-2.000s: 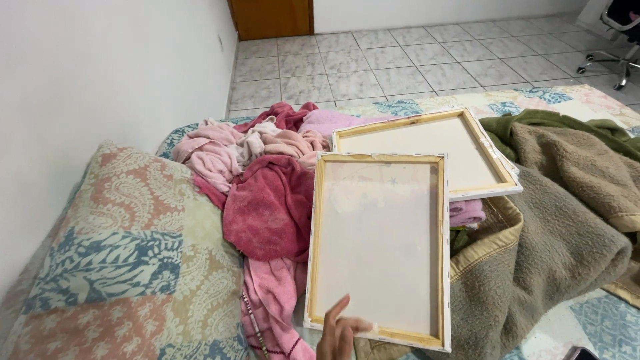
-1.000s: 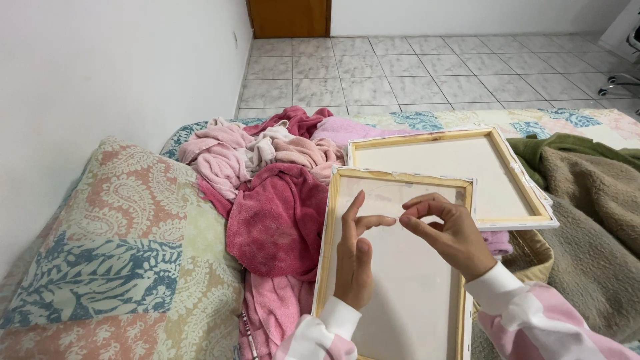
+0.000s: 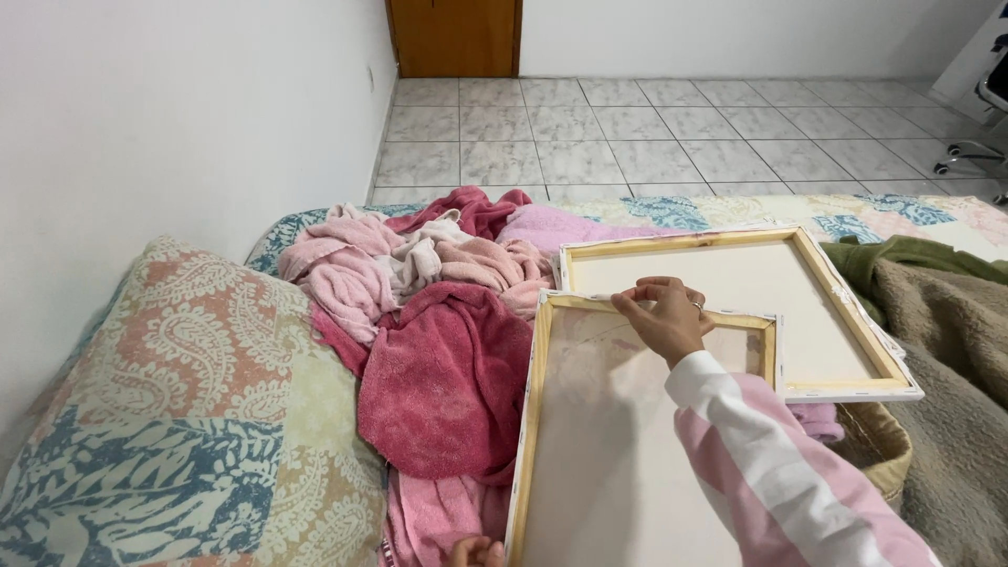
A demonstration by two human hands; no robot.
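Observation:
Two stretched canvases lie back side up, their wooden stretcher bars showing. My right hand (image 3: pixel 665 315), with a ring on one finger, is at the top bar of the nearer canvas (image 3: pixel 591 441), its fingertips together at the edge. Beneath that canvas's top right corner lies part of the farther canvas (image 3: pixel 732 276). At the bottom edge of the view, only the fingers of my left hand (image 3: pixel 476 551) show, close beside the nearer canvas's left bar; whether they grip it is unclear.
Crumpled pink towels (image 3: pixel 449 378) lie left of the canvases, beside a patterned pillow (image 3: pixel 181 394). A fabric basket (image 3: pixel 886 465) stands partly under the canvases at right. Brown and green blankets (image 3: pixel 945 315) are heaped beyond it. A wall (image 3: pixel 197 118) borders the bed's left side.
Both hands were raised above the nearer canvas a second ago. The right hand has moved to its top bar, the left down to the bottom edge of the view.

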